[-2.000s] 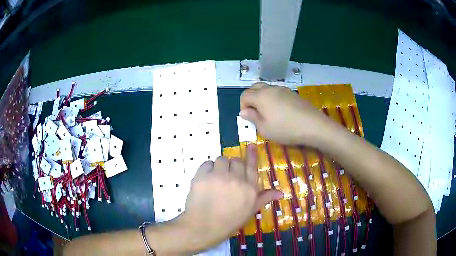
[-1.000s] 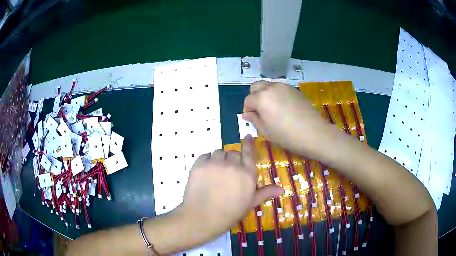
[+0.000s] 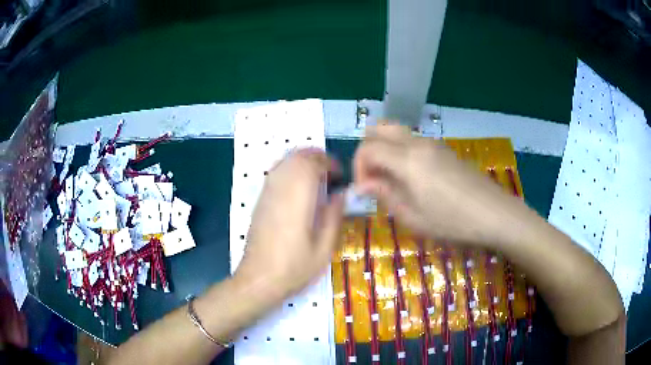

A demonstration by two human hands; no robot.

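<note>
The block of orange units point(image 3: 421, 285) with thin red wires and tiny white plugs lies in front of me on the right. A white square label point(image 3: 359, 202) shows at the block's top left edge, between my hands. My right hand point(image 3: 389, 171) is blurred, its bent fingers at the label's upper side; whether they pinch it is unclear. My left hand point(image 3: 303, 214) is blurred, raised over the dotted white sheet point(image 3: 280, 125), thumb and fingers apart beside the label; no held thing shows in it.
A heap of labelled units point(image 3: 118, 228) with red wires lies at left. A clear plastic bag point(image 3: 32, 185) of red parts stands at far left. More dotted sheets point(image 3: 596, 178) overlap at far right. A pale metal rail point(image 3: 185, 122) and upright point(image 3: 414, 64) edge the bench.
My left hand has lifted off the orange block and moved up and left over the dotted sheet. My right hand stays near the label. The whole view has shifted slightly.
</note>
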